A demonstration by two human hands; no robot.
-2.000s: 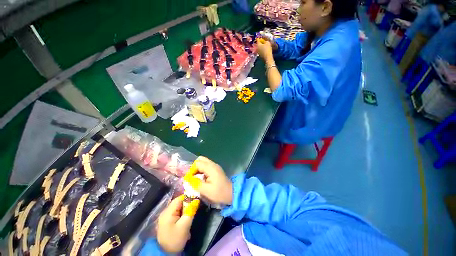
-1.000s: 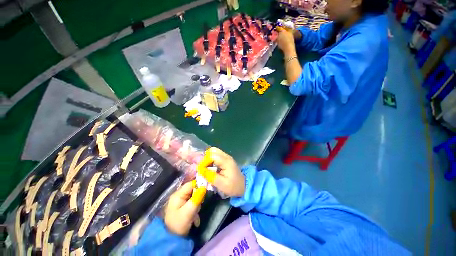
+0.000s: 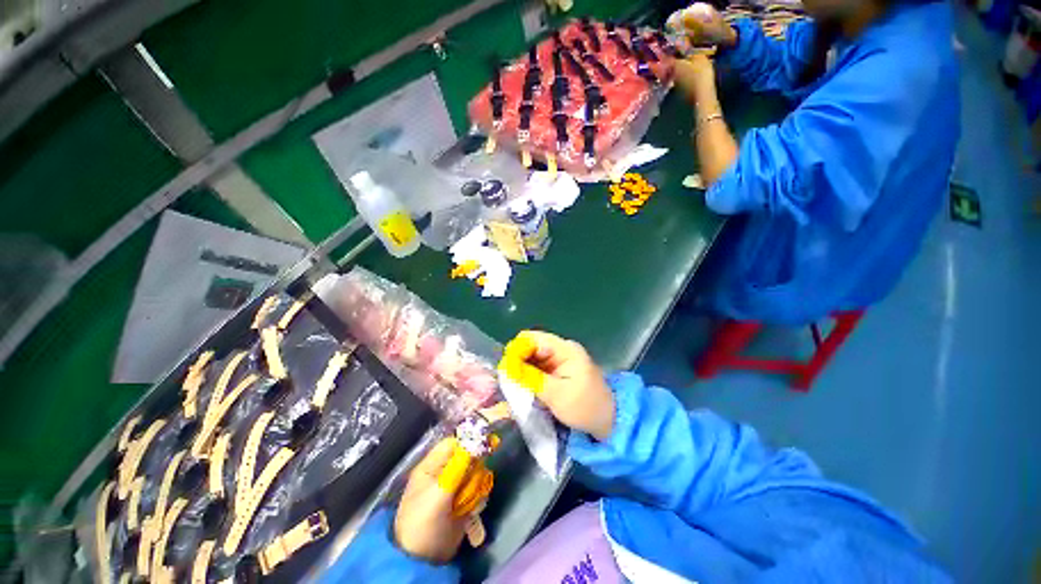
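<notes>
My left hand [image 3: 440,502], with yellow-orange finger cots, holds a wristwatch [image 3: 475,436] by its case at the bench's front edge. The case looks bright and shiny, and a beige strap end hangs below the fingers. My right hand [image 3: 562,382], also in finger cots, pinches a white cloth [image 3: 531,428] that hangs down just right of the watch, apart from it. Left of my hands, a dark foam watch tray [image 3: 371,439] under clear plastic holds rows of watches with beige straps.
A plastic-wrapped pink pad [image 3: 428,356] lies behind the tray. Beyond are a white bottle with yellow label [image 3: 386,215], small bottles [image 3: 531,228], tissues and a pile of orange finger cots [image 3: 631,193]. A person in blue [image 3: 833,171] sits beside a pink pad of black-strapped watches [image 3: 571,97].
My hands have moved apart. The cloth, bunched at the watch before, now hangs from my right hand, and the watch case shows in my left. The view has shifted.
</notes>
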